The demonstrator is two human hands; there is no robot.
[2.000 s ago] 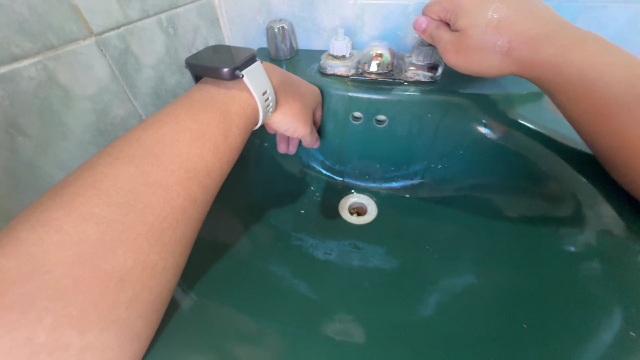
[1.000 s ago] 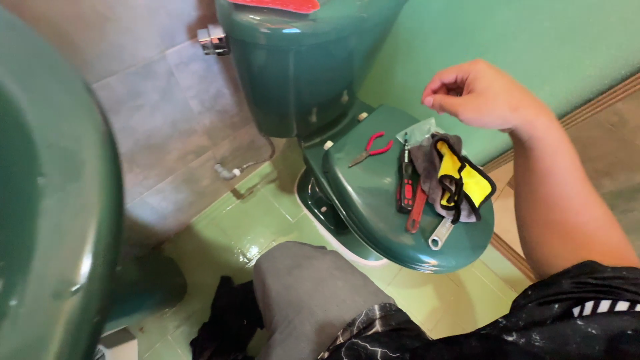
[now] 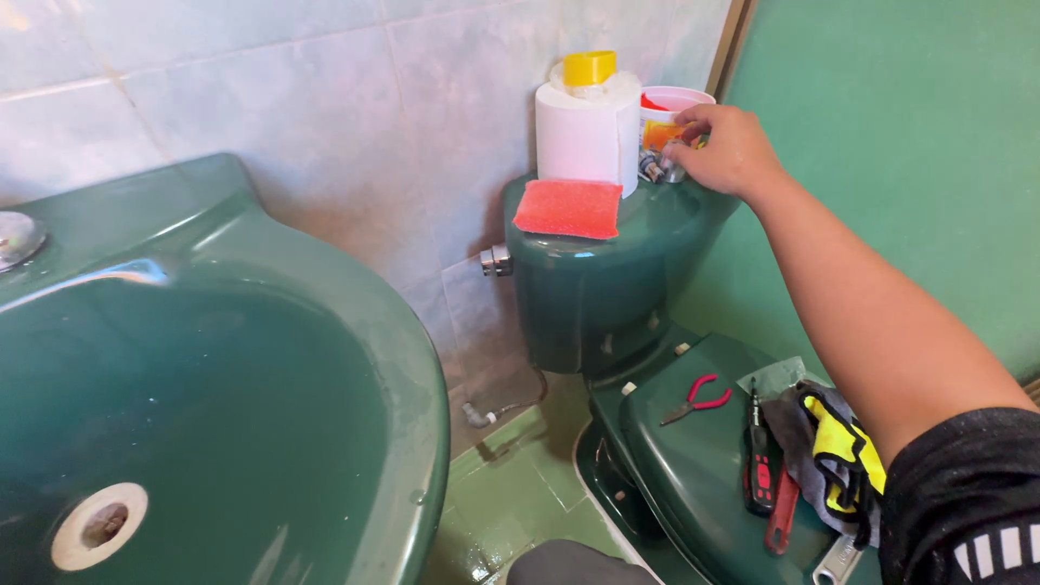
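Note:
My right hand (image 3: 723,150) reaches onto the lid of the green toilet tank (image 3: 601,284). Its fingers are around a small clear or metallic faucet part (image 3: 673,162), partly hidden by them. Against it lies another small metal fitting (image 3: 650,165). Just behind stands a white plastic tub (image 3: 678,99) with something red inside. A white paper roll (image 3: 581,138) with a yellow-capped container (image 3: 590,69) in its core is to the left, and a red scouring pad (image 3: 569,209) lies at the tank's front edge. My left hand is out of view.
The green washbasin (image 3: 406,366) fills the left, with its drain (image 3: 99,526). On the closed toilet lid (image 3: 682,471) lie red-handled pliers (image 3: 700,400), a black-and-red screwdriver (image 3: 760,463), a red-handled tool (image 3: 782,510), a wrench (image 3: 837,562) and a grey-yellow cloth (image 3: 841,443). A hose (image 3: 520,404) hangs near the wall.
The view has swung from the basin's faucet to the toilet. My right hand, at the faucet two seconds ago and above the toilet lid one second ago, is now at the tank top. My left hand has left view.

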